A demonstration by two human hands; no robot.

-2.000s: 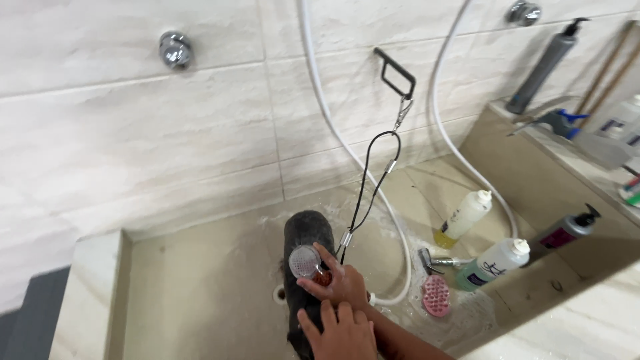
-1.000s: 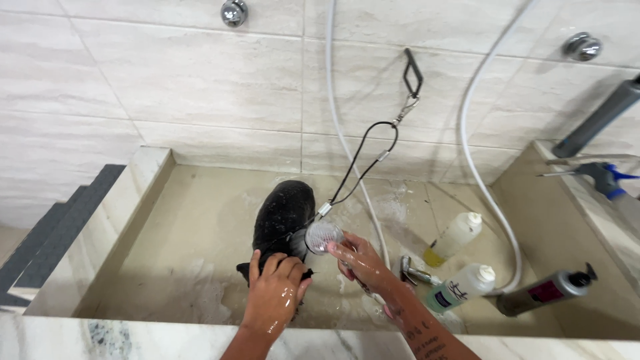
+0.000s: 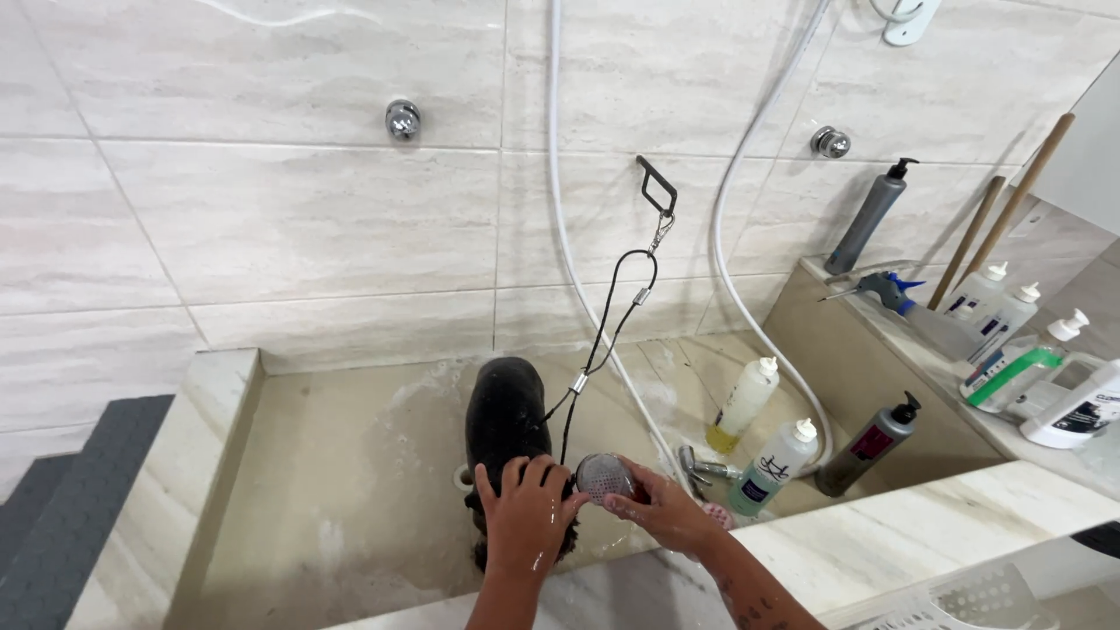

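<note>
A wet animal with black fur, probably a small dog point(image 3: 506, 409), stands in a beige tiled tub, its far end toward the wall. My left hand point(image 3: 527, 516) lies on its near part, fingers spread over the fur. My right hand point(image 3: 669, 507) grips a round shower head point(image 3: 604, 479), whose perforated face shows, just right of the animal and close to my left thumb. Whether water is flowing I cannot tell. A black cable tether point(image 3: 607, 324) runs from the animal up to a black metal wall hook point(image 3: 658, 188). My hands hide part of the animal.
Right of my right hand are a bottle with yellow liquid point(image 3: 742, 404), a bottle with green liquid point(image 3: 773, 468), a grey pump bottle point(image 3: 866, 446), a chrome sprayer point(image 3: 713, 469) and a pink rubber brush point(image 3: 717, 515). White hoses point(image 3: 562, 219) hang along the wall. A marble rim point(image 3: 910, 534) borders the tub.
Since one second ago, the animal has turned to lie more straight toward the wall. My left hand stays on it and the shower head remains in my right hand. The view has shifted.
</note>
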